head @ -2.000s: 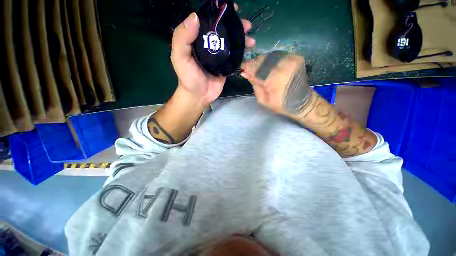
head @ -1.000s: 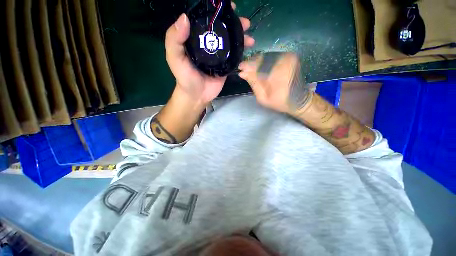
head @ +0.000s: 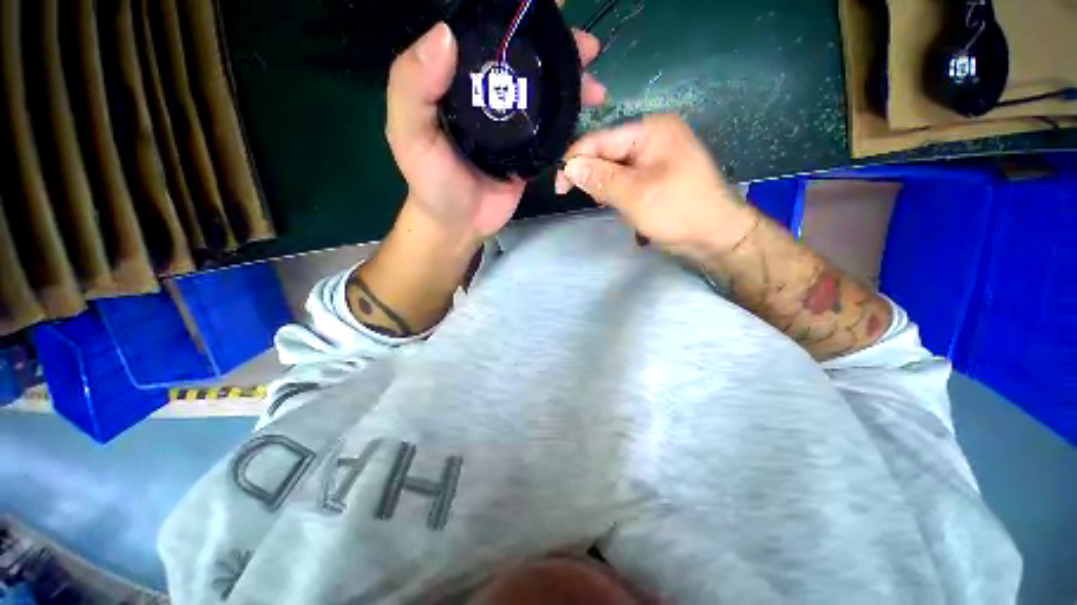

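Observation:
A black ear cup (head: 478, 132) with a bright white centre part (head: 500, 91) and thin red and white inner wires is held up over the bench, open side toward me. My left hand (head: 443, 154) grips it, thumb on the left rim and fingertips showing past the right rim. My right hand (head: 644, 177) is at the cup's lower right rim, thumb and index finger pinched together on a small dark thing, seemingly the boom microphone. Most of that thing is hidden, and a dark tip shows below the hand.
Brown cardboard dividers (head: 130, 154) stand at left. At right, finished ear cups (head: 971, 71) lie on a cardboard sheet (head: 915, 101). Thin black booms or wires lie on the green bench (head: 756, 83) beyond my hands. Blue bins (head: 933, 254) are below the bench edge.
My right hand has turned so its thumb and index finger show more clearly, still at the cup's rim. My left hand still holds the cup, with little shift.

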